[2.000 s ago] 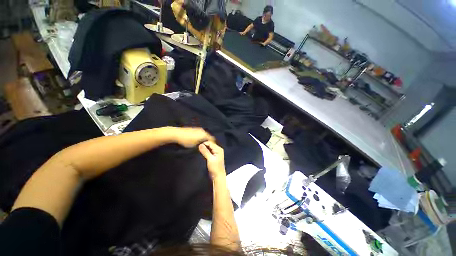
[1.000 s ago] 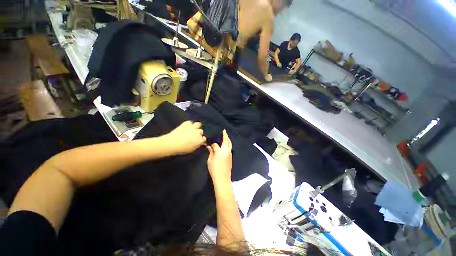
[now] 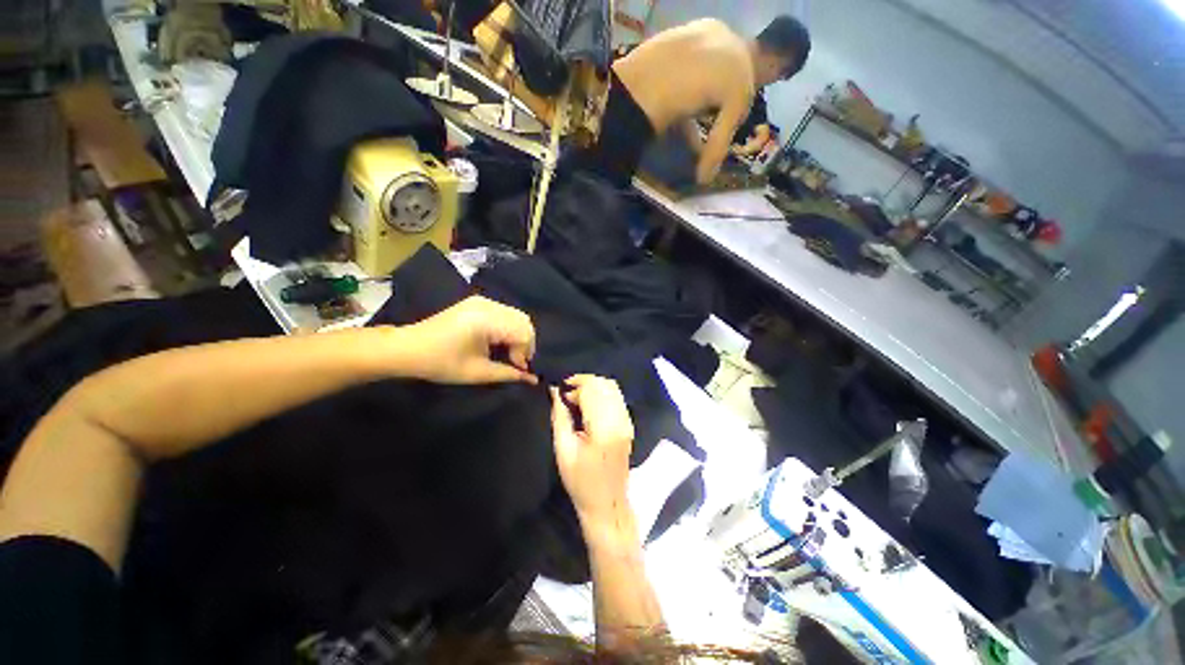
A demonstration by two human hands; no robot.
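A large black garment piece [image 3: 351, 507] covers the left and middle of the view. My left hand [image 3: 474, 343] and my right hand [image 3: 594, 422] are close together over it, fingertips pinching its edge between them, with a small gap between the hands. Both hands are bare. The white sewing machine head [image 3: 845, 572] with a blue stripe is at the lower right, apart from my hands. Its brightly lit bed [image 3: 689, 572] is left of it, and the needle area is hard to make out.
A cream-yellow sewing machine [image 3: 396, 208] stands upper left, with a green-handled tool [image 3: 320, 288] before it. A long white table [image 3: 832, 292] runs behind, where a shirtless person [image 3: 689, 91] leans over. Pale blue sheets [image 3: 1040, 509] lie at right.
My hands have shifted slightly right, and their fingers have changed from spread to pinching the cloth. The shirtless person has come into view at the back table.
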